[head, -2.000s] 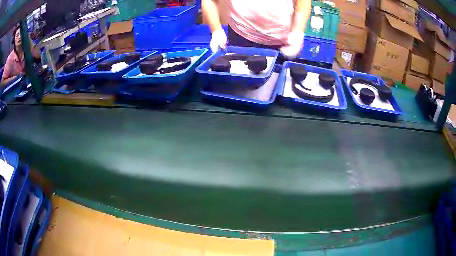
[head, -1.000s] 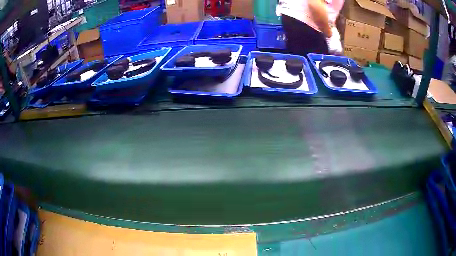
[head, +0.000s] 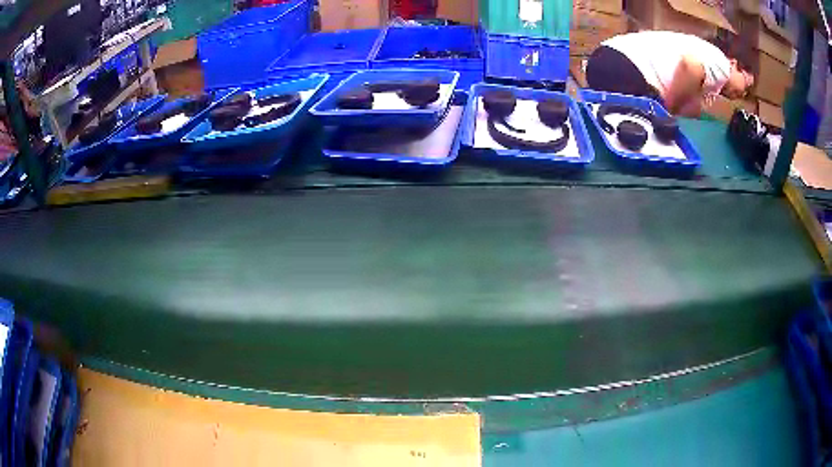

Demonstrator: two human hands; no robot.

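Observation:
Neither of my hands is in view. Nearest in front of me lie the tan bench board [head: 274,424] and, to its right, a teal surface [head: 639,433]. Beyond them the dark green conveyor belt [head: 392,264] runs across the view. On the ledge behind the belt stand several blue trays. One tray [head: 586,153] holds a black headset [head: 527,137] on a white liner. Another headset [head: 629,137] lies in the tray to its right. A tray with a headset [head: 356,97] sits on top of another tray [head: 392,167], turned slightly from it.
Stacked blue trays stand at the left edge [head: 64,410] and right edge [head: 803,365]. Behind the ledge are blue crates [head: 255,41], a green crate [head: 525,18] and brown boxes. A person [head: 666,68] bends over at the back right.
The person behind the ledge has moved right, away from the trays, and now bends down. The view has shifted, first right, then slightly back. No tray has clearly been moved.

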